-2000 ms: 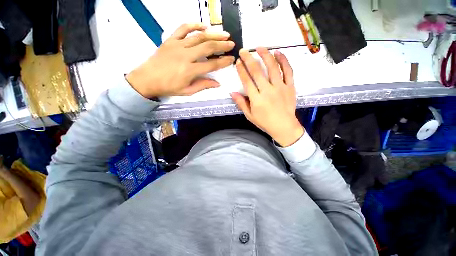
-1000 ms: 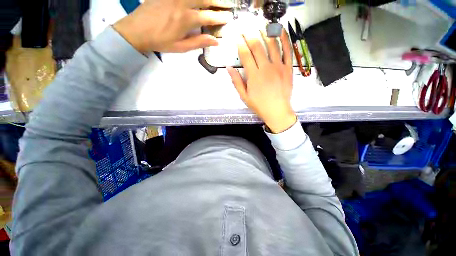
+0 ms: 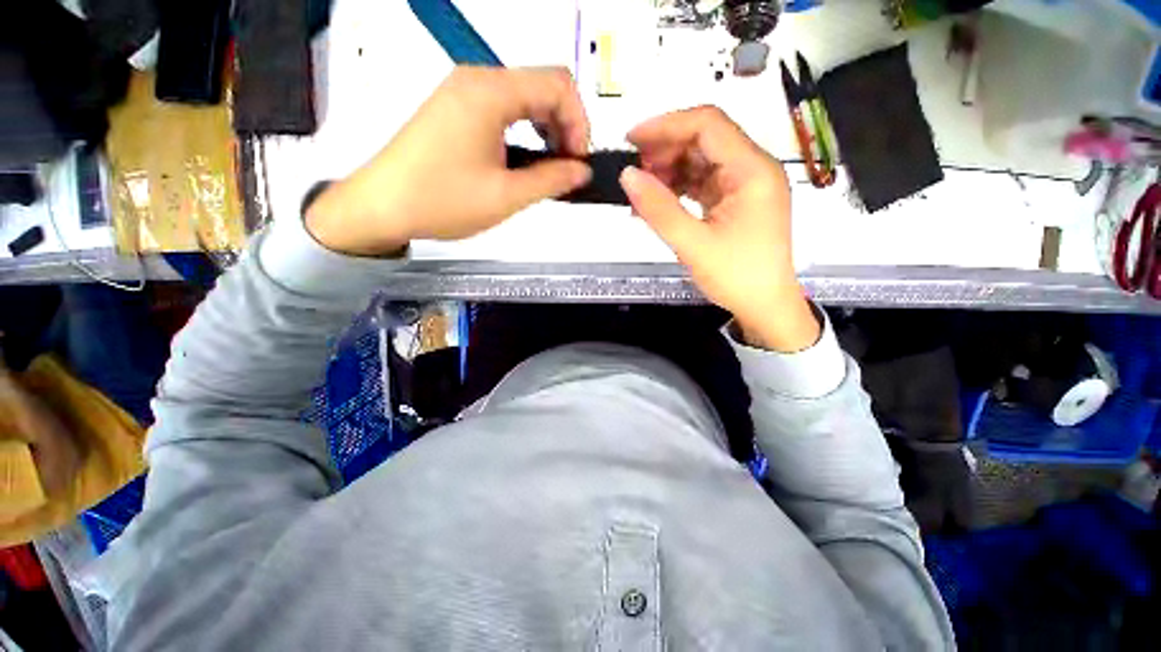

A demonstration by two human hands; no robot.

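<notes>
A small black fabric piece (image 3: 604, 176) is held lengthwise between both hands, over the front part of the white table. My left hand (image 3: 465, 159) pinches its left end between thumb and fingers. My right hand (image 3: 726, 210) pinches its right end, thumb in front and fingers curled behind. The fingertips hide part of the piece. The metal needle area (image 3: 694, 13) of the sewing machine shows at the top edge, beyond the hands.
Snips (image 3: 810, 127) lie beside a black cut piece (image 3: 882, 125) on the right. Red-handled scissors (image 3: 1136, 242) are far right. A blue strip (image 3: 455, 31) lies behind my left hand. Dark fabric and a brown board (image 3: 166, 166) are at left. A person's yellow sleeve (image 3: 77, 439) shows lower left.
Both hands were spread flat near the machine. They are now close together over the front of the table, gripping the black piece between them. The camera view has also shifted.
</notes>
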